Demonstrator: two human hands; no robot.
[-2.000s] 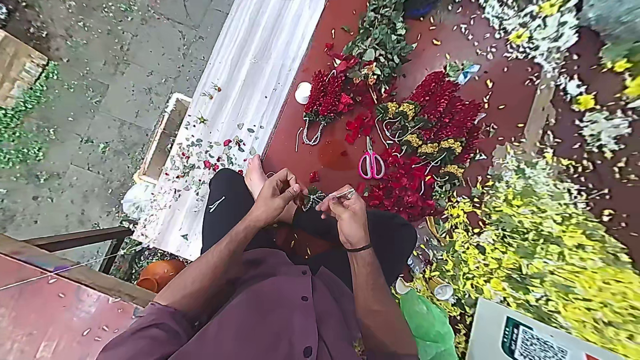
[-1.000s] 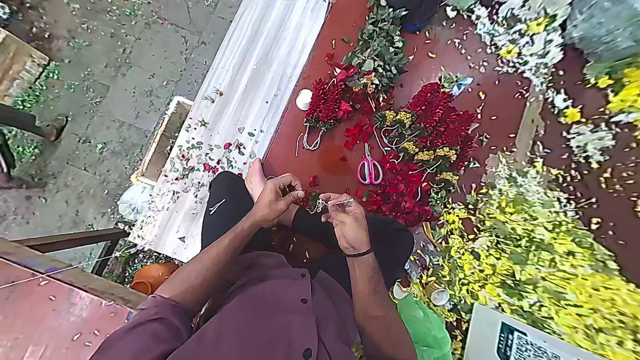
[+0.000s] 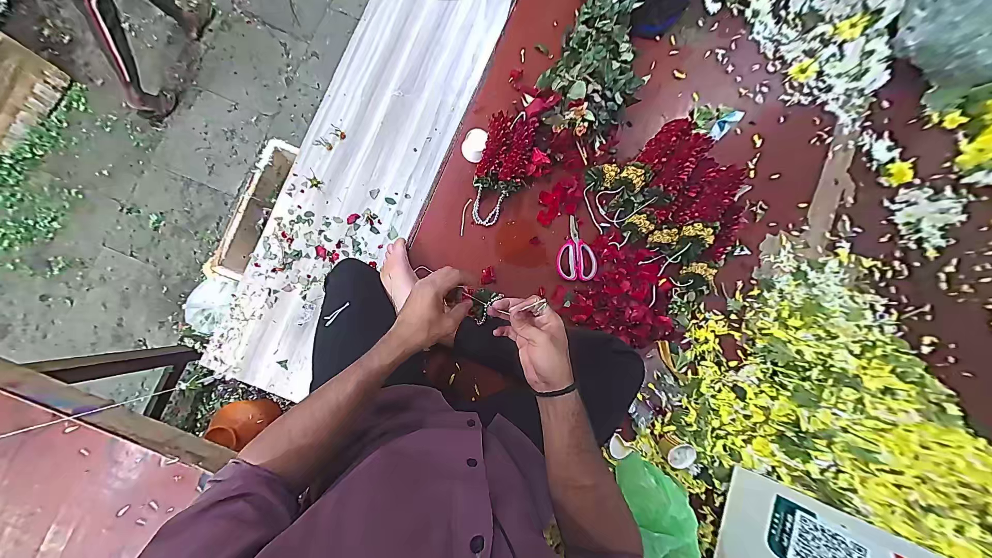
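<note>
Over my lap, my left hand (image 3: 432,308) pinches a thin string between thumb and fingers. My right hand (image 3: 535,341), with a dark band at the wrist, is shut on a pale string near its fingertips. Between the hands lies a small dark green piece with pale beads (image 3: 487,307); what it is exactly cannot be told. Pink-handled scissors (image 3: 576,259) rest on the red surface beyond my right hand. Past them lie red flower garlands (image 3: 697,186) with yellow clusters and white strings. A smaller red garland (image 3: 508,151) with a beaded loop lies further left. Loose red petals (image 3: 628,298) are heaped beside my knee.
A white cloth (image 3: 403,116) strewn with petals runs along the left. Leafy stems (image 3: 593,66) lie at the top. Yellow flowers (image 3: 821,387) fill the right, near a green plastic bag (image 3: 657,504) and a board with a printed code (image 3: 806,527). A person's legs (image 3: 128,70) show at upper left.
The passing person's legs have come further into view at the upper left. My hands remain over my lap, with a string stretched between them; the scissors have stayed in place.
</note>
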